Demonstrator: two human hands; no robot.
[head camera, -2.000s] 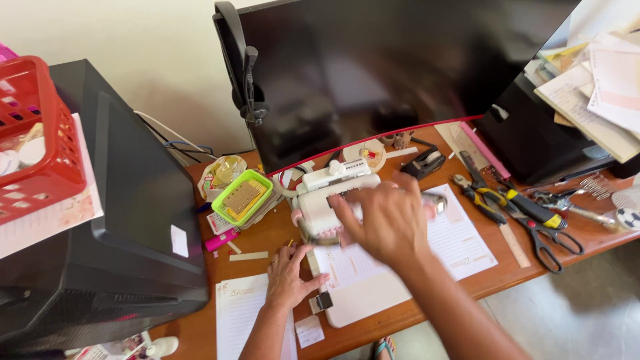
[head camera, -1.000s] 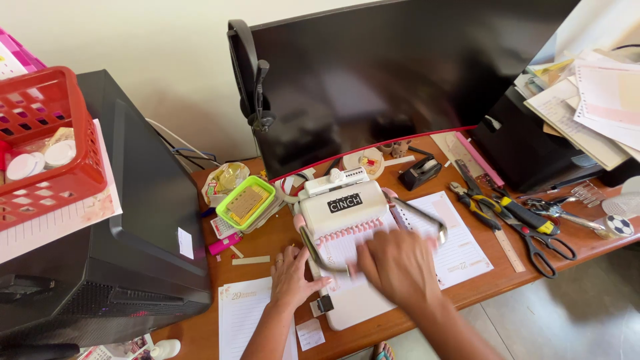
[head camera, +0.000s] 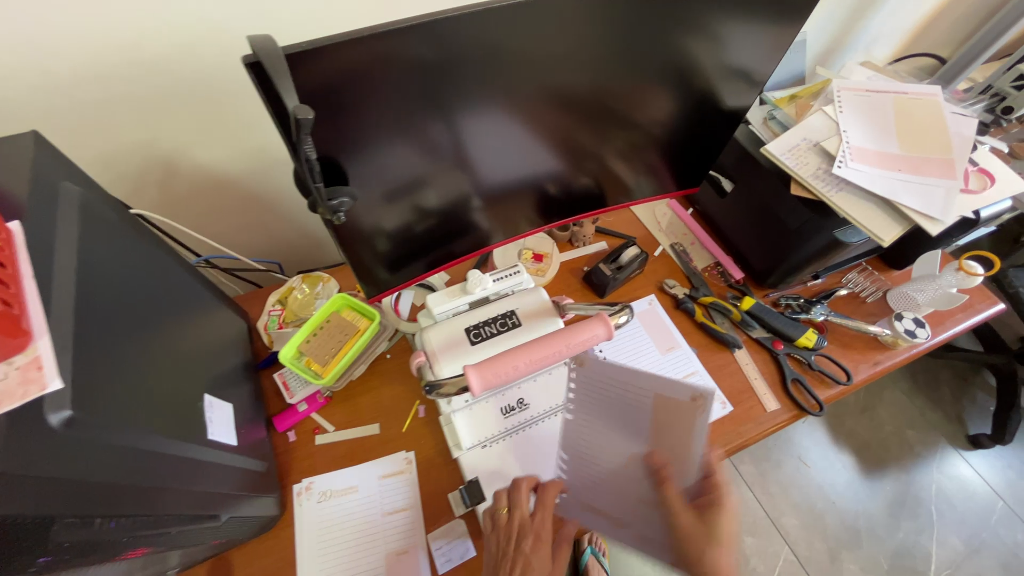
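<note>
My right hand grips the lower right of a lined planner sheet, which has punched holes along its left edge and is slightly blurred. My left hand rests at the lower end of the white Cinch binding machine, its fingertips at the sheet's lower left corner; whether it pinches the paper I cannot tell. The machine's pink-gripped handle lies across its middle, untouched. A stack of lined sheets lies left of the machine. More lined sheets lie to its right, partly behind the held one.
A green basket, a magenta tool and paper strips lie left of the machine. Rightward are a tape dispenser, pliers, scissors and a wooden ruler. A monitor stands behind; a black computer case stands left.
My right hand has left the handle and moved down and right, now holding a punched sheet. The pages that lay in the machine one second ago are out of it. My left hand has moved right.
</note>
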